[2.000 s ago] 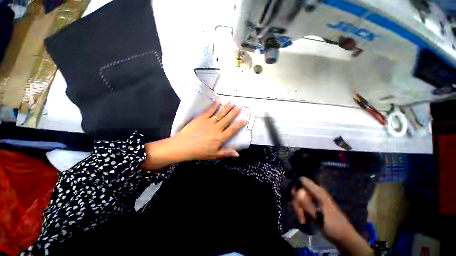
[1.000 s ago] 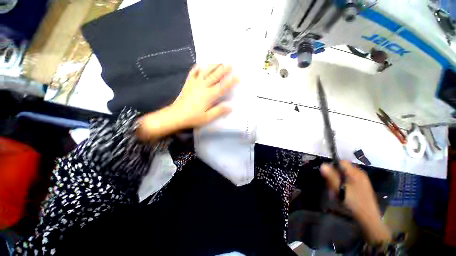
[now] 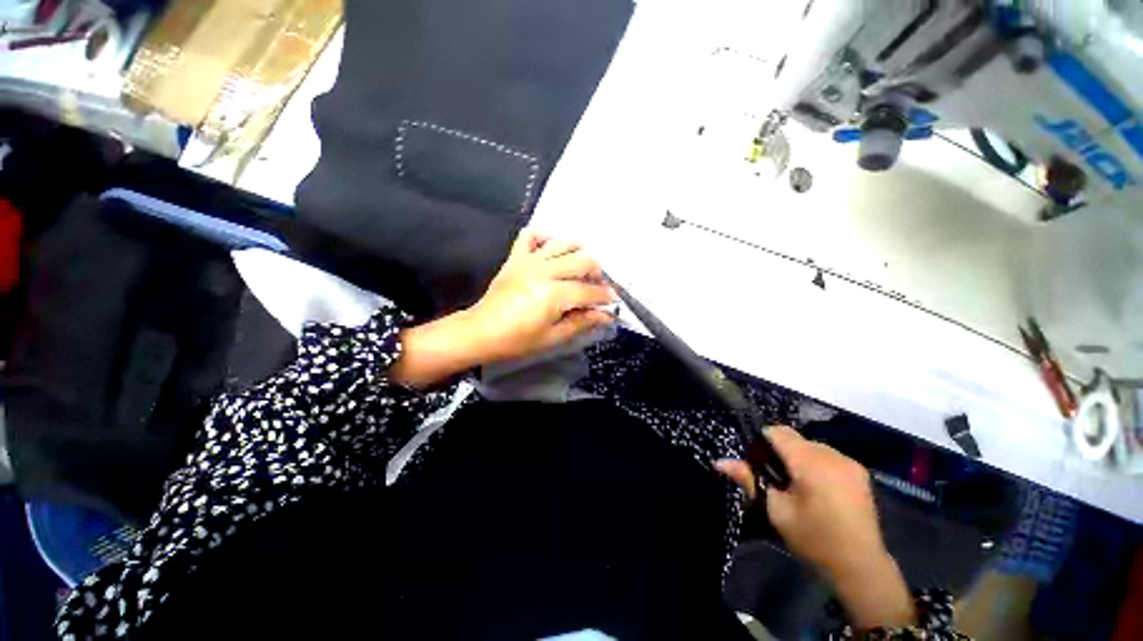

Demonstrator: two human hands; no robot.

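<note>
The dark garment panel (image 3: pixel 464 113) lies on the table left of the machine, with a dotted light pocket-shaped outline. My left hand (image 3: pixel 548 298) is closed on the small pale piece (image 3: pixel 537 376) at the table's front edge, below the panel. My right hand (image 3: pixel 808 491) holds the fabric shears (image 3: pixel 683 357) by their black handles. The blades point up and left, with the tip beside my left fingertips. I cannot tell whether the tip touches the cloth.
The white Jack sewing machine (image 3: pixel 953 75) stands at the upper right. Red-handled snips (image 3: pixel 1050 369), a white ring (image 3: pixel 1096 422) and a dark offcut (image 3: pixel 963 433) lie at the right. Taped cardboard (image 3: pixel 232 69) is at the upper left. More dark cloth (image 3: pixel 113 338) hangs at left.
My left hand has gone from flat on the pale piece to gripping it near the edge. The shears have moved left to that hand. The view has shifted, so table things appear further right.
</note>
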